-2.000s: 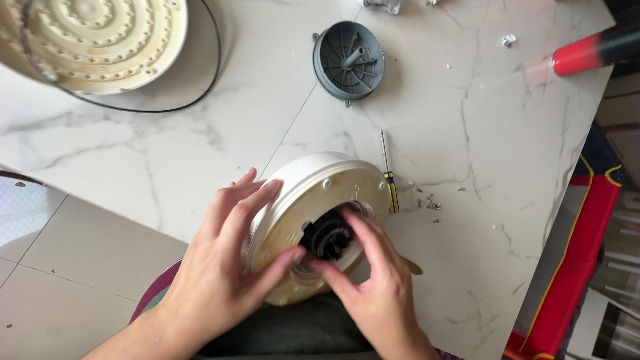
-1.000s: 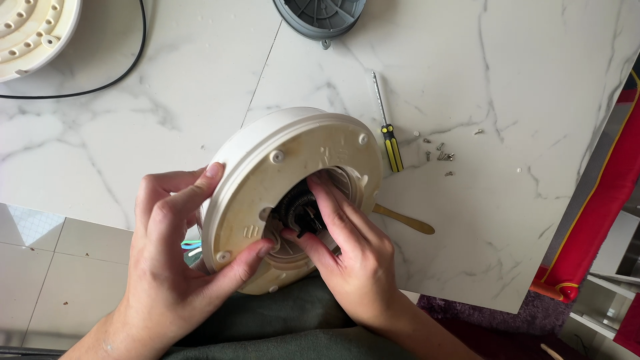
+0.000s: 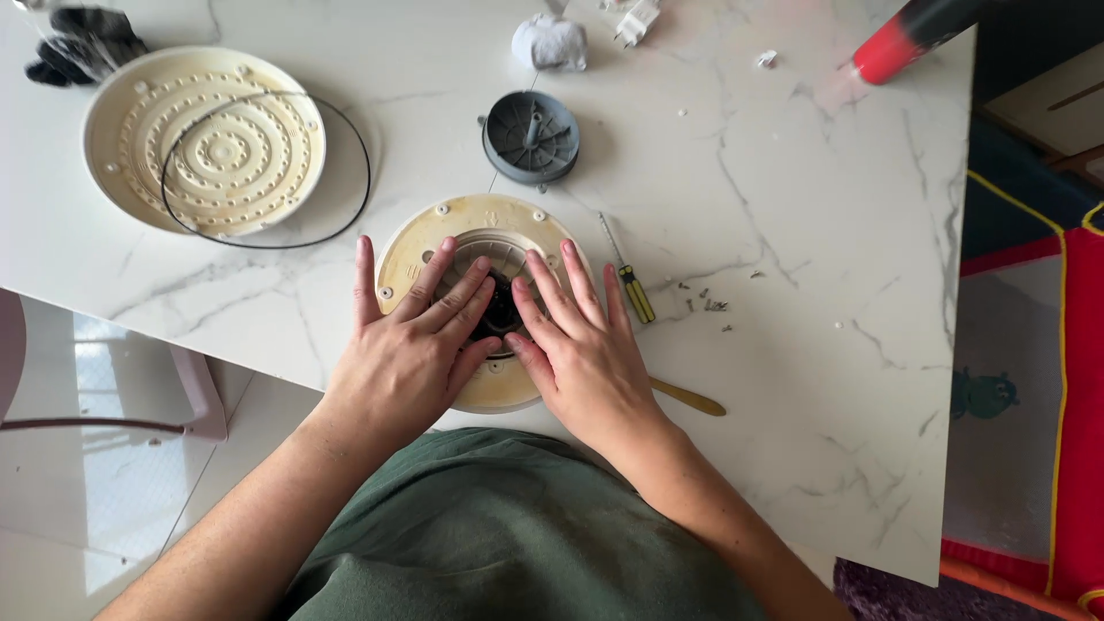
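A round cream plastic housing [image 3: 496,392] lies flat on the marble-patterned table before me. My left hand [image 3: 410,349] rests palm down on its left side, fingers spread, holding nothing. My right hand [image 3: 586,345] lies likewise on the right side, fingers apart. Between my fingertips, a black part [image 3: 498,306] shows in the housing's round central opening; my fingers partly cover it. A screwdriver with a yellow and black handle [image 3: 636,295] lies just right of the housing, beside several small screws [image 3: 714,305]. Behind the housing sits a grey round plastic part [image 3: 531,138] with ribs.
A cream perforated disc [image 3: 207,142] with a thin black ring [image 3: 366,181] lies at left, near a black bundle [image 3: 90,39]. White cloth [image 3: 549,43], a white plug [image 3: 638,21] and a red and black cylinder [image 3: 888,47] are farther back. A flat wooden tool [image 3: 690,397] lies at right.
The housing was tilted up between my hands and now lies flat on the table. My fingers have left the central opening's interior and spread over the housing. The view has shifted.
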